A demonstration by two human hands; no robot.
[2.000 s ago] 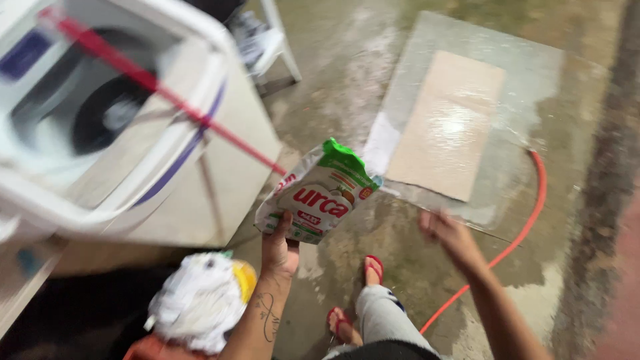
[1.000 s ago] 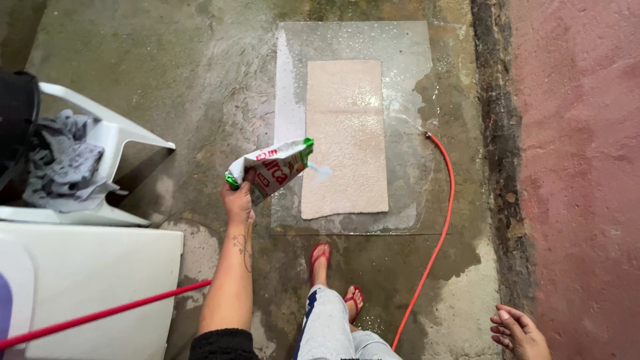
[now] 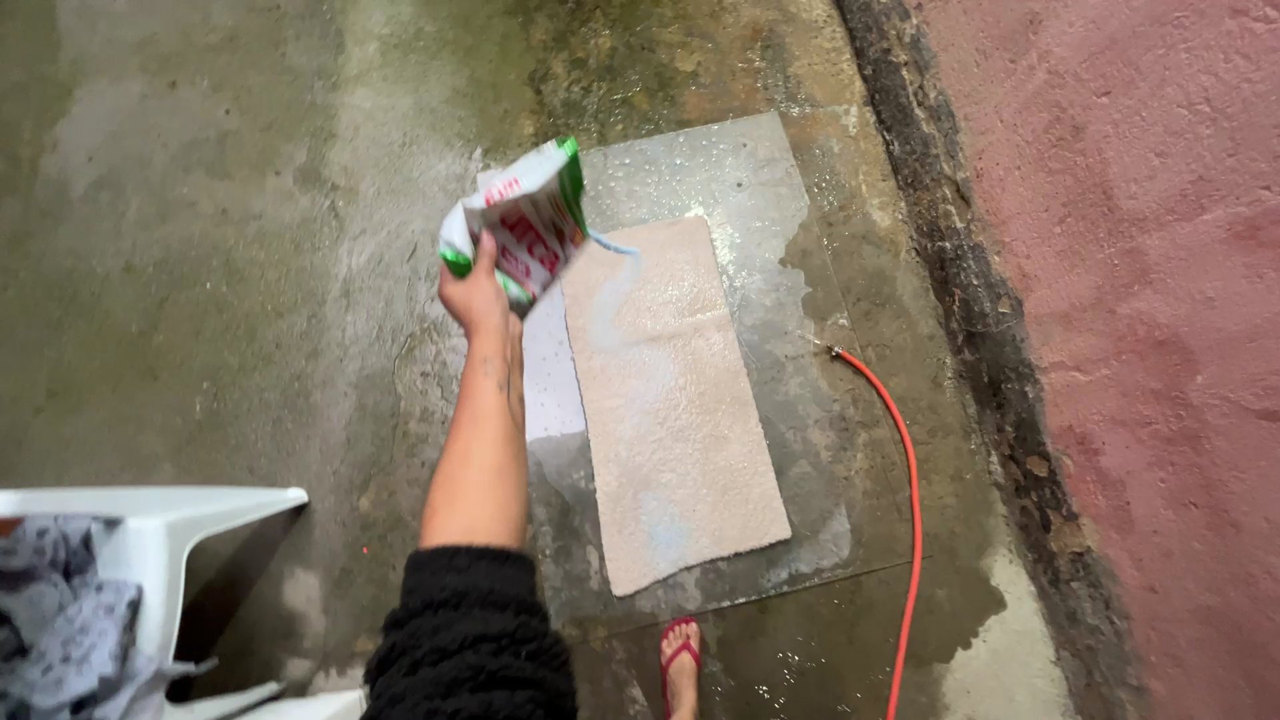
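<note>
My left hand (image 3: 480, 290) grips a white and green bag of Urca washing powder (image 3: 520, 225), tilted with its open end toward the right. A stream of bluish powder (image 3: 618, 246) falls from the bag onto a beige rectangular mat (image 3: 680, 400). Bluish powder also lies in a trail along the mat and in a patch near its lower end. Beneath the mat is a wet, flat clear sheet (image 3: 745, 170) on the concrete floor. My right hand is out of view.
An orange hose (image 3: 912, 470) curves along the right, water coming from its tip. A pink wall (image 3: 1130, 250) stands beyond a rough dark edge. At lower left, a white plastic chair (image 3: 235, 505) bears grey patterned cloth (image 3: 75, 620). My foot in a red flip-flop (image 3: 680, 655) is below the mat.
The bag in my left hand has moved toward the mat's far end, and more bluish powder lies on the mat. My right hand has left the view.
</note>
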